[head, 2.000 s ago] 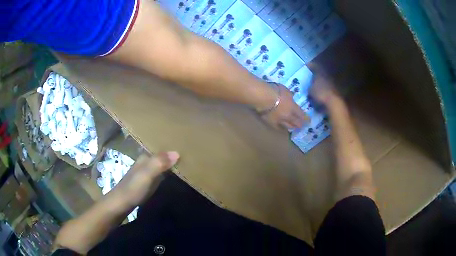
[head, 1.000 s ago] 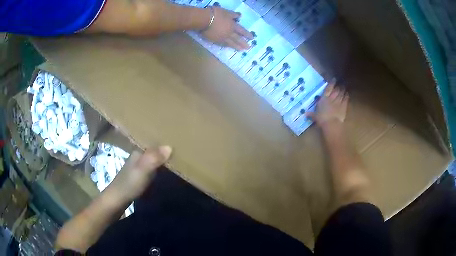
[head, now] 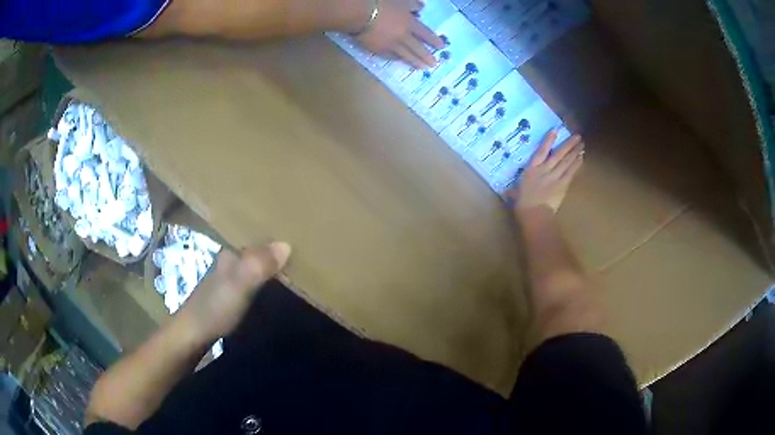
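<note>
A large open brown shipping carton (head: 340, 195) is right in front of me. Rows of pale blue printed retail boxes (head: 487, 121) lie side by side inside it, along the near wall and further in at the top. My right hand (head: 551, 172) is inside the carton, fingers spread, pressed against the end of the near row. It partly covers the last box. My left hand (head: 255, 265) is closed over the carton's near rim, thumb on the inner side; its other fingers are hidden.
Another person's hand (head: 399, 32), with a bracelet and blue sleeve, rests on the row at the top. Open cartons with white plastic parts (head: 104, 183) stand at the left, beside a carton of darker parts (head: 47, 212). A green edge (head: 748, 68) runs behind the carton at the right.
The other person's hand has drawn back up along the row. My right hand now lies flat against the row's end, which sits further up in view. My left hand stays on the rim.
</note>
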